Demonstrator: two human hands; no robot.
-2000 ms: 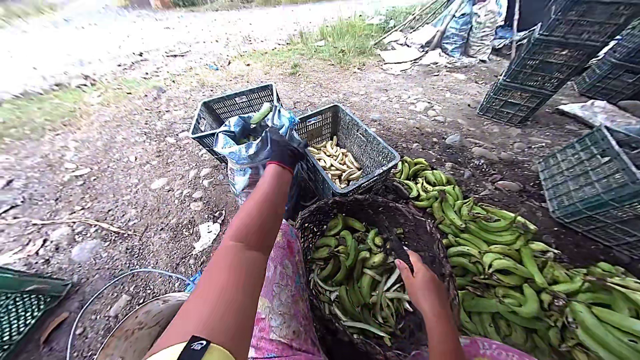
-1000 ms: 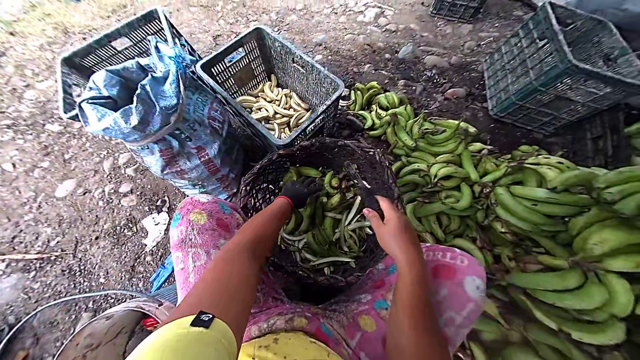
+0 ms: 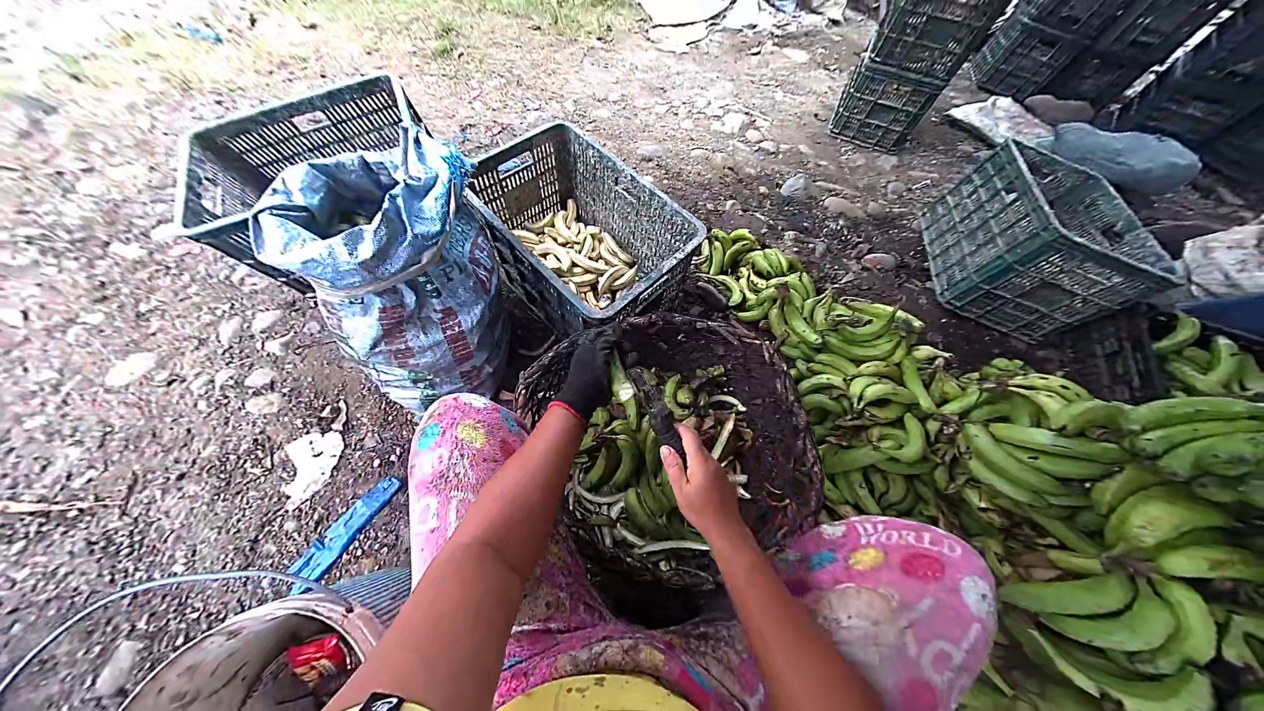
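My left hand [image 3: 591, 373], in a black glove with a red cuff edge, grips a green plantain [image 3: 623, 391] over the wicker basket [image 3: 790, 434]. My bare right hand [image 3: 699, 476] is closed on a dark handle [image 3: 665, 423], probably a knife's; its blade is not clear to see. Below both hands, green plantains [image 3: 632, 464] and strips of peel lie in the basket, which stands between my knees. Just beyond it, peeled plantains [image 3: 576, 255] lie in a plastic crate [image 3: 632, 197].
A blue woven sack [image 3: 415, 326] stands at the left, against another crate [image 3: 286, 138]. A heap of green plantains [image 3: 889, 395] spreads along the right, with an upturned-looking crate [image 3: 1027, 237] behind it. Stacked crates [image 3: 908, 59] stand farther back. A bucket [image 3: 247, 652] is at lower left.
Two seconds ago my left hand was at the blue sack with a green plantain; it is now over the basket. My right hand stays at the basket with the dark handle.
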